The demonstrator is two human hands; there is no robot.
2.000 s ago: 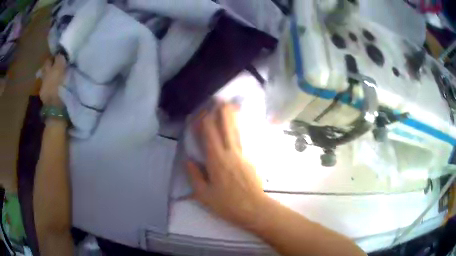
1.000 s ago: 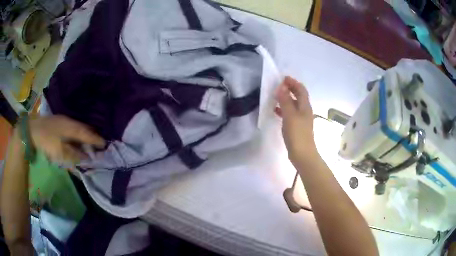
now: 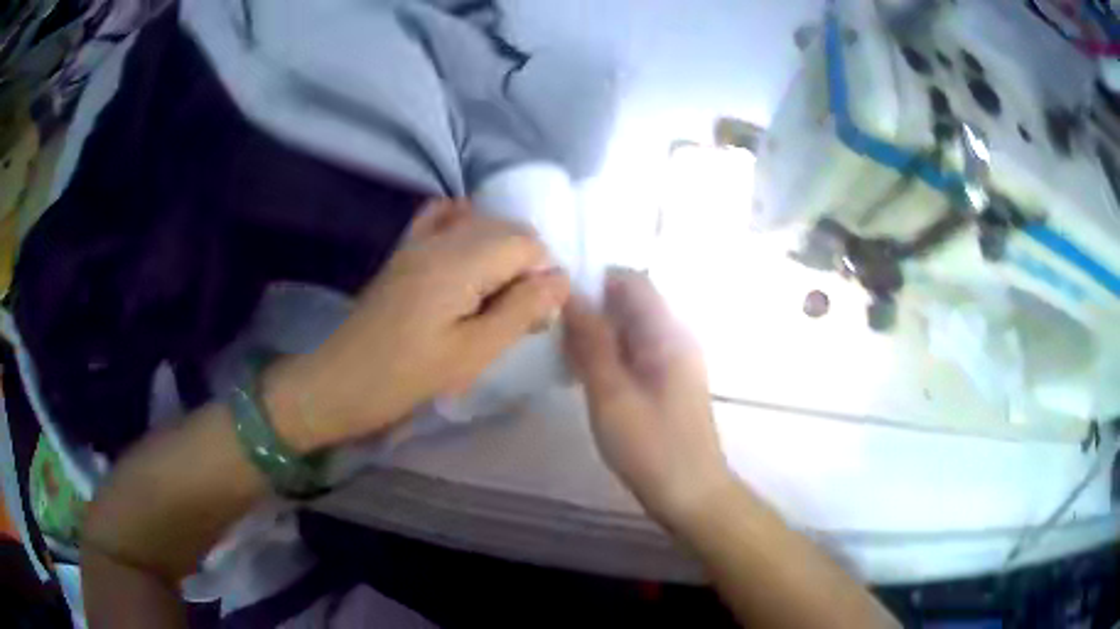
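Observation:
The part-sewn garment (image 3: 209, 209), dark purple and pale grey, lies bunched on the table at the left and hangs over the front edge. A white piece (image 3: 534, 203) stands up between my hands in front of the needle area. My left hand (image 3: 424, 320), with a green bangle at the wrist, has its fingers curled on the white piece at its left side. My right hand (image 3: 645, 381) touches the same piece from the right, its fingers blurred. The glare hides where the white piece ends and whether it joins the garment.
The white sewing machine head (image 3: 884, 111) with a blue stripe stands at the right. Dark metal thread parts (image 3: 878, 264) hang on its front. White scraps (image 3: 983, 350) lie under its arm. The table's front edge (image 3: 516, 504) curves across below my hands. Cloth hangs below it.
My left hand has moved right from the garment's lower left to the white piece. My right hand has come lower and nearer my left. The view has shifted, and the garment appears more bunched.

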